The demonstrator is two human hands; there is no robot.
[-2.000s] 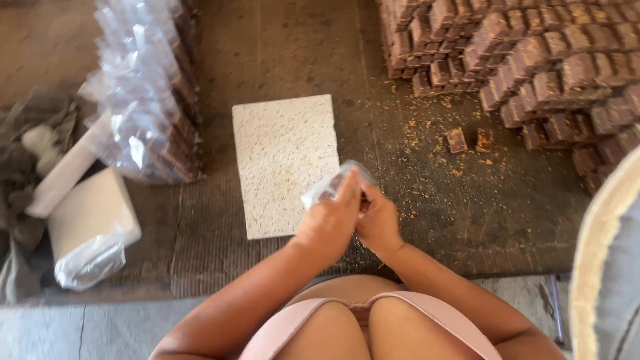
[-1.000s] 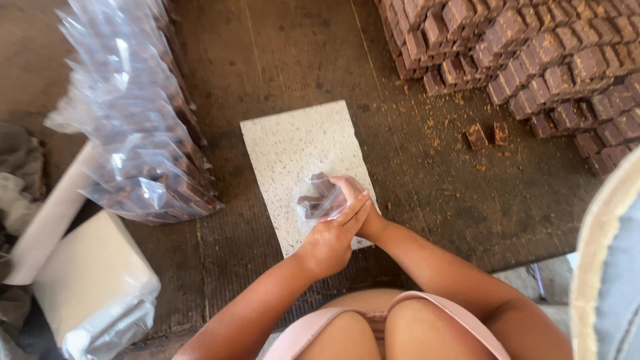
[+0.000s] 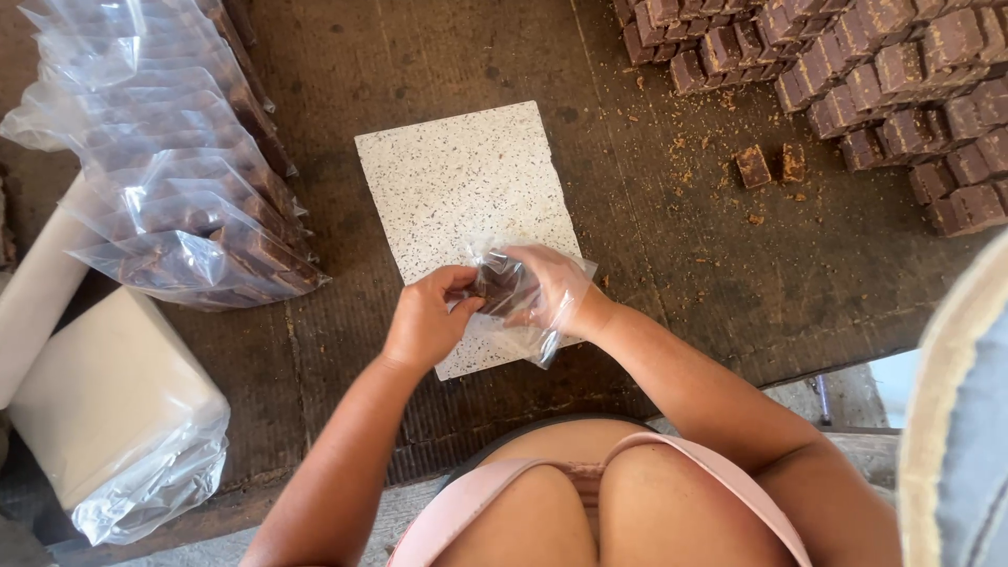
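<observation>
Over the lower part of a speckled stone tile [image 3: 465,181], both hands are on a clear plastic bag [image 3: 551,335] with a dark brown piece inside. My left hand [image 3: 437,315] pinches the bag's left side between thumb and fingers. Partly inside or behind the film, my right hand [image 3: 559,291] curls around the bag's right side; the film hides some of its fingers. Two small brown blocks [image 3: 753,167] lie among crumbs to the right of the tile.
Filled clear bags [image 3: 197,181] stand in a row at the upper left. Below them sits a cream-coloured block [image 3: 118,402] partly wrapped in plastic, beside a pale roll [image 3: 43,291]. Stacked brown blocks [image 3: 906,71] fill the upper right of the wooden table [image 3: 504,47].
My hands, close together one second ago, are now apart on either side of the bag. The bag's film is spread more widely around my right hand.
</observation>
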